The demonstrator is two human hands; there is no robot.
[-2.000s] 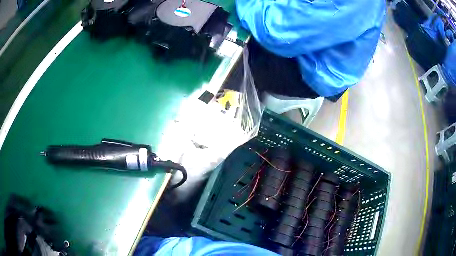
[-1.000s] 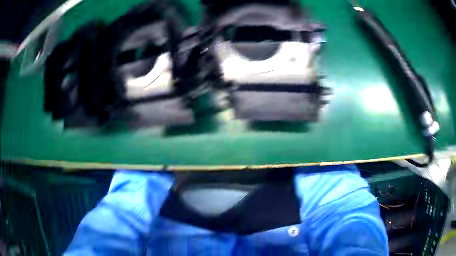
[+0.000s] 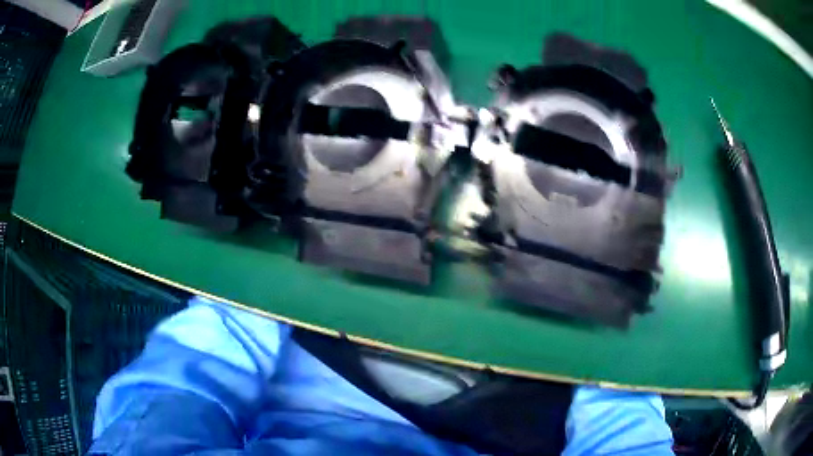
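Note:
Three black fan housings lie in a row on the green bench, slightly blurred: one at the left [image 3: 192, 183], one in the middle [image 3: 361, 196] and one at the right [image 3: 579, 218]. Each has a round opening with a dark bar across it. A black electric screwdriver [image 3: 758, 240] lies at the right, its metal bit pointing to the far side, its cord at the bench's near edge. My left hand and my right hand are not in view; only my blue sleeves show below the bench edge.
A small grey tray [image 3: 134, 40] with dark pieces stands at the far left. The bench's pale near edge [image 3: 258, 313] curves across in front of me. A dark green perforated crate [image 3: 45, 329] is at the lower left. Something dark and crate-like is partly visible at the lower right.
The view has swung from the blower crate on the right to the housings in front of me. Since the last frame it has tilted, and the small grey tray shows more clearly.

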